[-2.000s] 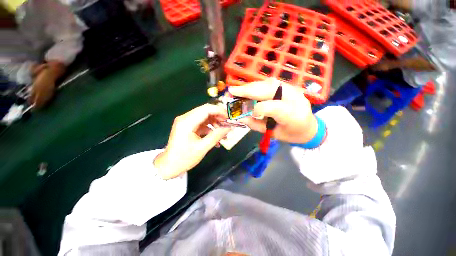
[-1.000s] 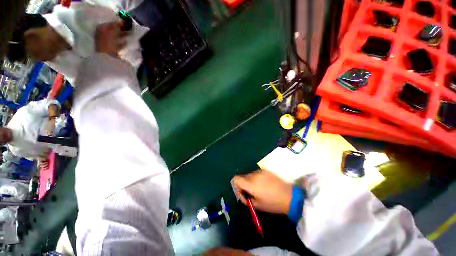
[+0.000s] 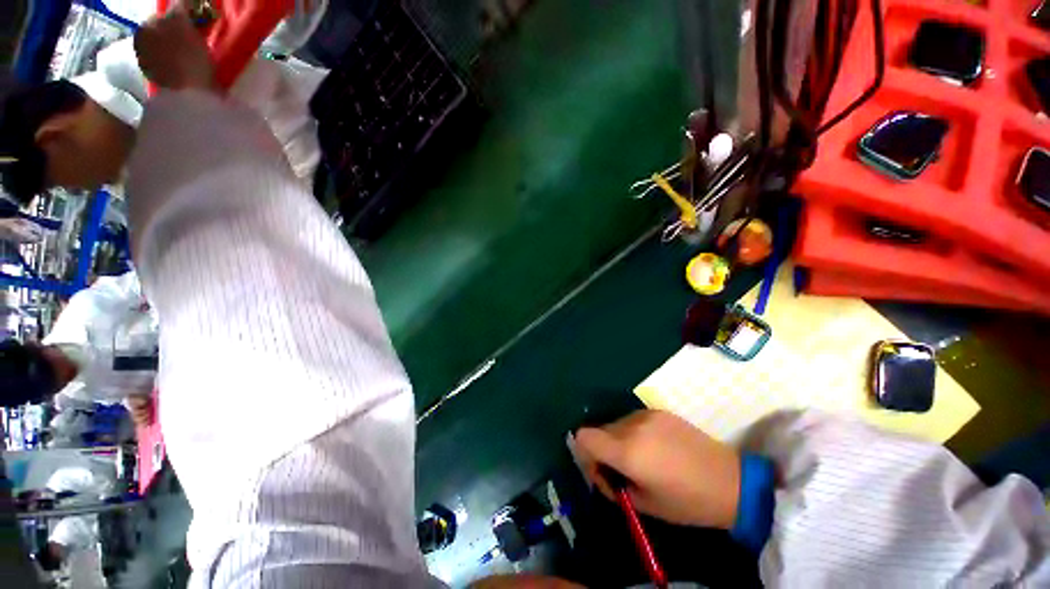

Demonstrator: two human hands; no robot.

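My left arm reaches to the upper left. My left hand [image 3: 175,52] is small and blurred beside a red tray-like piece [image 3: 248,40]; whether it grips it is unclear. My right hand [image 3: 666,463], with a blue wrist band, is curled around a red pen [image 3: 640,535] at the bench front; the pen points down. A lit, turquoise-edged watch [image 3: 743,334] lies at the corner of a yellowish paper sheet [image 3: 737,385]. A dark-screened watch [image 3: 904,377] lies on the sheet's right part.
Stacked red trays [image 3: 921,236] with dark watches stand at right, beside black cables. Yellow-topped item [image 3: 707,274] and yellow-handled tool [image 3: 675,200] are beyond the paper. A black tray [image 3: 386,115] is at upper left. Small dark items [image 3: 524,529] lie near the front. Other people are at far left.
Two seconds ago both hands held a lit watch before the red trays. They have parted: the left went far upper left, the right stays with the pen. The view has swung left.
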